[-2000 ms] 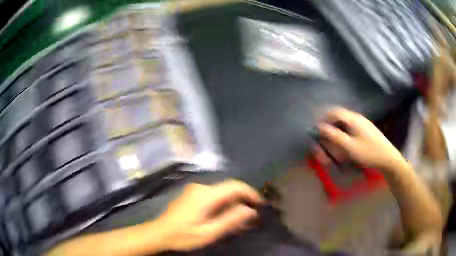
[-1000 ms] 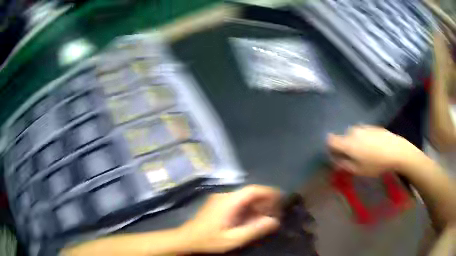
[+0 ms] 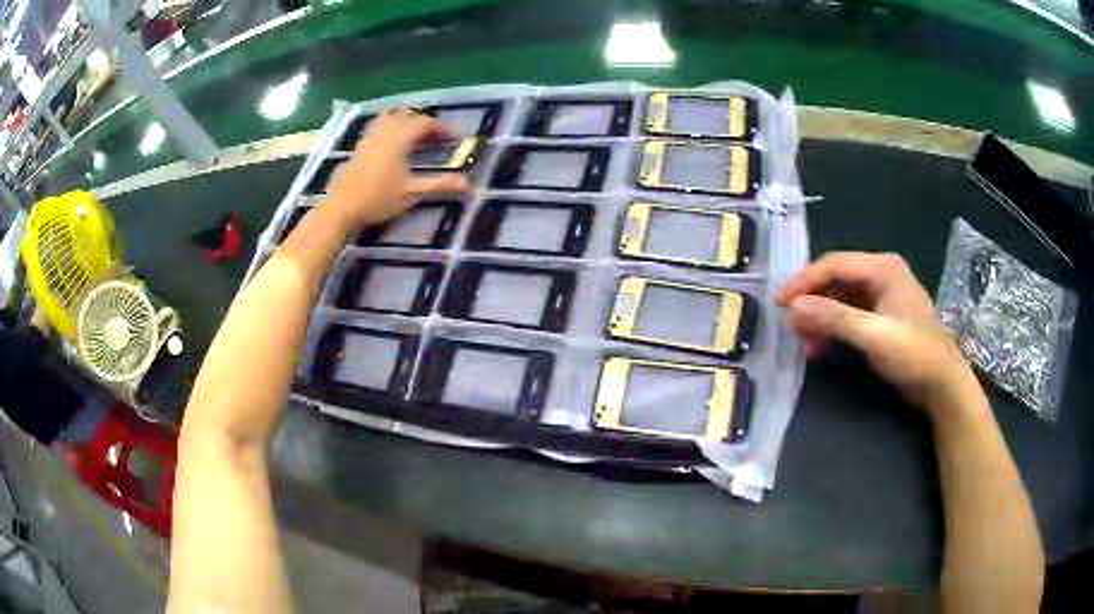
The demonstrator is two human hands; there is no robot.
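The blister tray (image 3: 585, 288) lies in front of me with several phone frames in its pockets. The right column shows gold-ended faces, such as this phone frame (image 3: 672, 399); the other columns show mostly black faces. My left hand (image 3: 386, 168) is at the upper left of the tray, fingers and thumb around a phone frame with a gold end (image 3: 458, 154). Part of that frame is hidden by the hand. My right hand (image 3: 882, 321) is just off the tray's right edge, thumb and index fingertips close together. Whether they pinch a tiny part cannot be told.
A clear parts bag (image 3: 1005, 314) lies right of my right hand, with a black slab (image 3: 1026, 198) behind it. Whitish liner (image 3: 786, 252) overhangs the tray's right edge. Yellow fan (image 3: 70, 246), white fan (image 3: 118, 330) and red stool (image 3: 126, 468) are at left. A green belt (image 3: 516, 48) runs behind.
The view has swung left and sharpened; the fans and whole tray now show. My left hand has moved from the near bench edge to the tray's upper left, onto a frame. My right hand is beside the tray.
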